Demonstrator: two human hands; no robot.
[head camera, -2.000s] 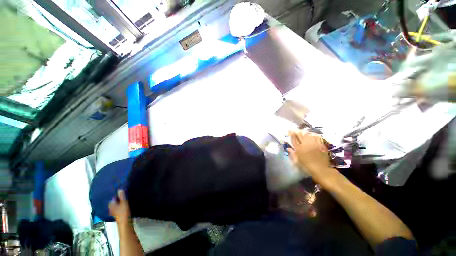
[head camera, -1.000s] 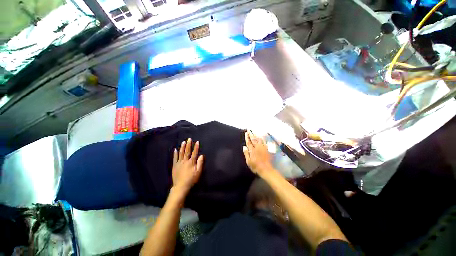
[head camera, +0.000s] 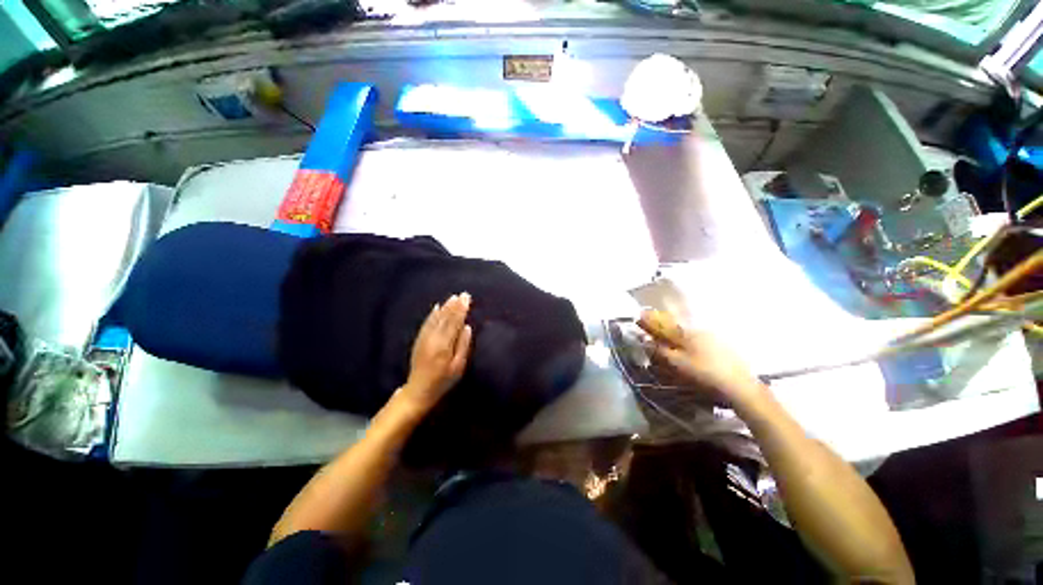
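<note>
A black garment (head camera: 389, 314) is pulled over the right part of a navy padded board (head camera: 206, 299). My left hand (head camera: 440, 349) rests flat on the garment near its middle and holds nothing. My right hand (head camera: 694, 357) is at the right of the board, closed around the yellow-tan handle of a steam iron (head camera: 631, 349). The iron's silver body shows just beyond the garment's right end, partly hidden by my fingers.
A blue long box with a red label (head camera: 311, 197) lies behind the board. A second blue strip (head camera: 503, 112) and a white round object (head camera: 662, 89) are at the back. Yellow hoses (head camera: 972, 299) hang at the right.
My right hand has left the garment, moved right and taken hold of the iron. My left hand stays on the garment. The camera view has turned.
</note>
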